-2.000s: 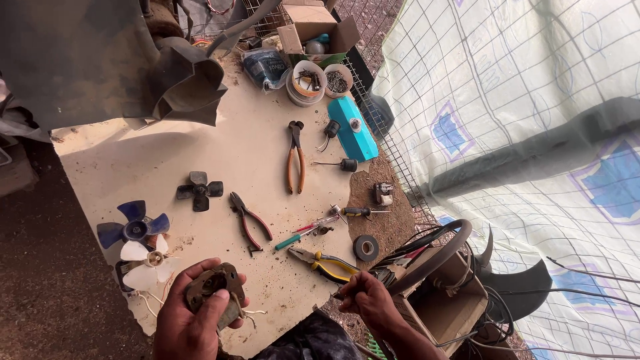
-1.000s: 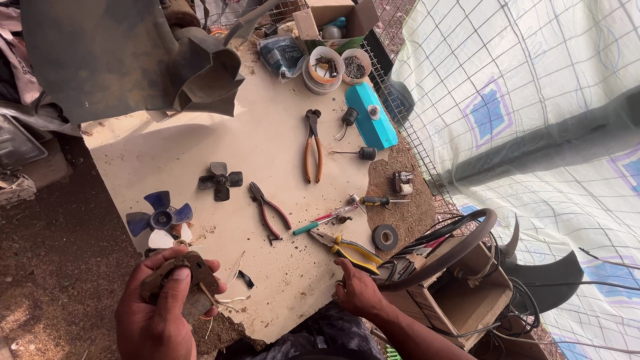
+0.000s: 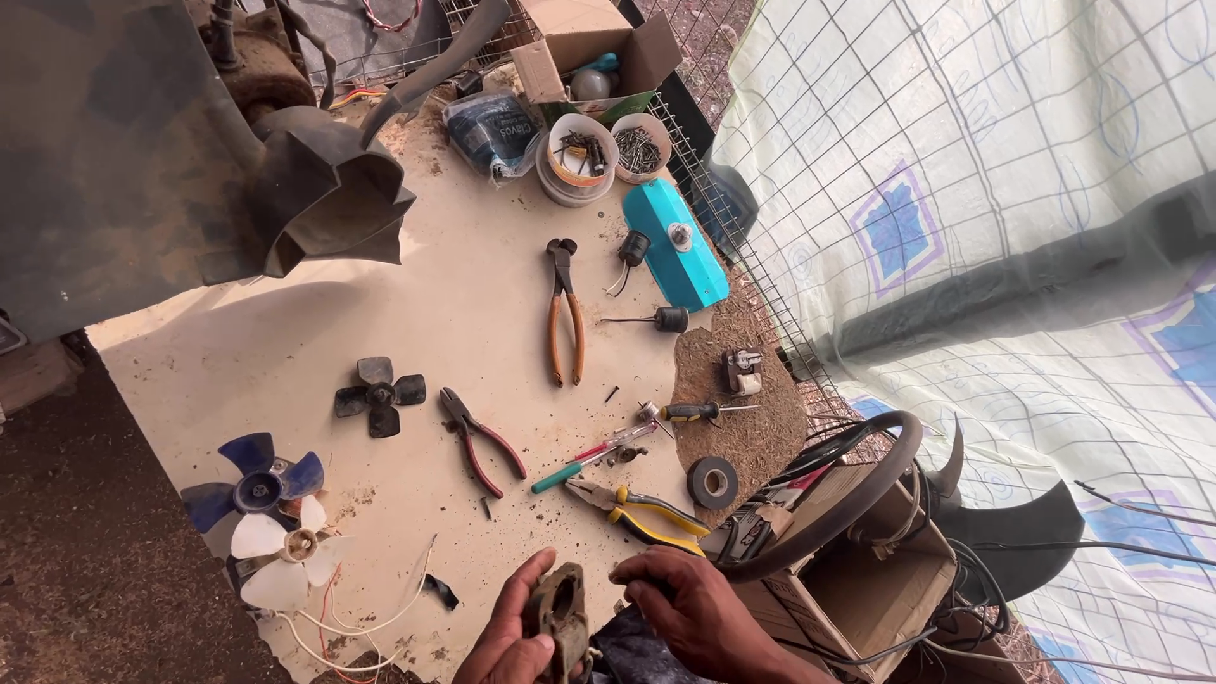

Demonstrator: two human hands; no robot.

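Note:
At the near edge of the worktable, my left hand (image 3: 513, 627) holds a brownish metal motor part with a round opening (image 3: 560, 617) upright between thumb and fingers. My right hand (image 3: 689, 608) is just to its right, its fingers curled; whether something small is between them cannot be told. Beyond it lie yellow-and-black combination pliers (image 3: 641, 513), a roll of black tape (image 3: 712, 483) and a screwdriver with a green handle end (image 3: 559, 477). Red-handled cutting pliers (image 3: 480, 442) and orange-handled end nippers (image 3: 565, 313) rest farther off. A white fan blade (image 3: 290, 556) with loose wires is at the left.
A blue fan blade (image 3: 256, 486) and a black one (image 3: 380, 395) lie on the left. Tubs of small hardware (image 3: 641, 147) and a turquoise metal piece (image 3: 674, 245) stand at the back. A cardboard box (image 3: 883, 570) with cables is at the right, beside wire mesh (image 3: 788, 323).
My left hand has moved right with the motor part, now close to my right hand, and the part is turned more edge-on. My right hand has drawn back from the yellow pliers.

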